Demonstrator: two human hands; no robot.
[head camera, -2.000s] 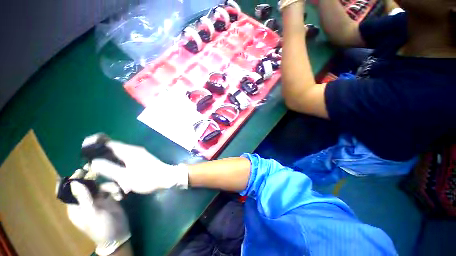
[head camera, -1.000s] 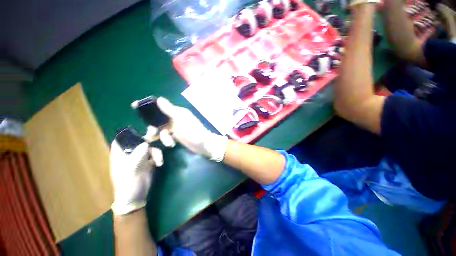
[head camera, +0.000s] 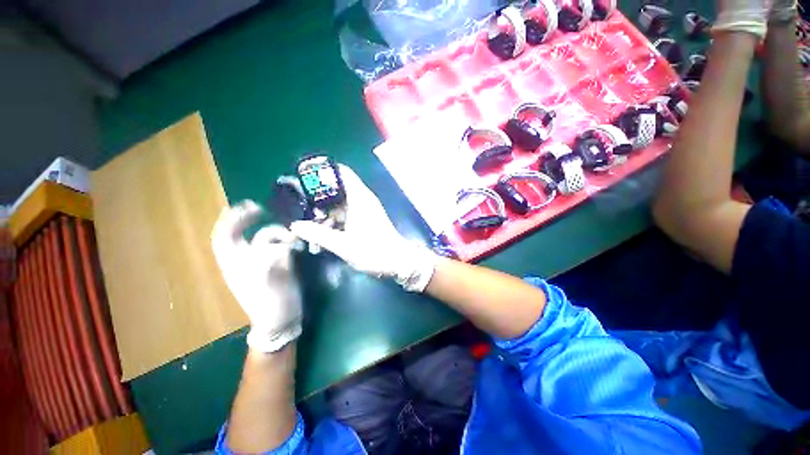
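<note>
My right gloved hand (head camera: 373, 233) holds a black smartwatch (head camera: 320, 180) upright, its screen lit with green and white icons. My left gloved hand (head camera: 262, 280) is blurred; its fingertips are at a second, dark watch (head camera: 286, 197), just left of the lit one. The grip is partly hidden. Both wear thin white gloves. To the right lies a pink-red tray (head camera: 462, 84) with looped watches in its back and front rows and bare pockets between. A white paper sheet (head camera: 417, 169) lies over its left end.
A tan board (head camera: 164, 258) lies left of my hands on the green bench (head camera: 266, 98). A rack with red-orange slats (head camera: 67, 311) stands at the left edge. Clear plastic film (head camera: 417, 35) lies behind the tray. A co-worker's bare arm (head camera: 706, 169) is at the right, with more watches near it.
The view has swung left, showing more of the board and slatted rack. The two watches are closer together. The right-hand watch, dark one second ago, now shows a lit screen.
</note>
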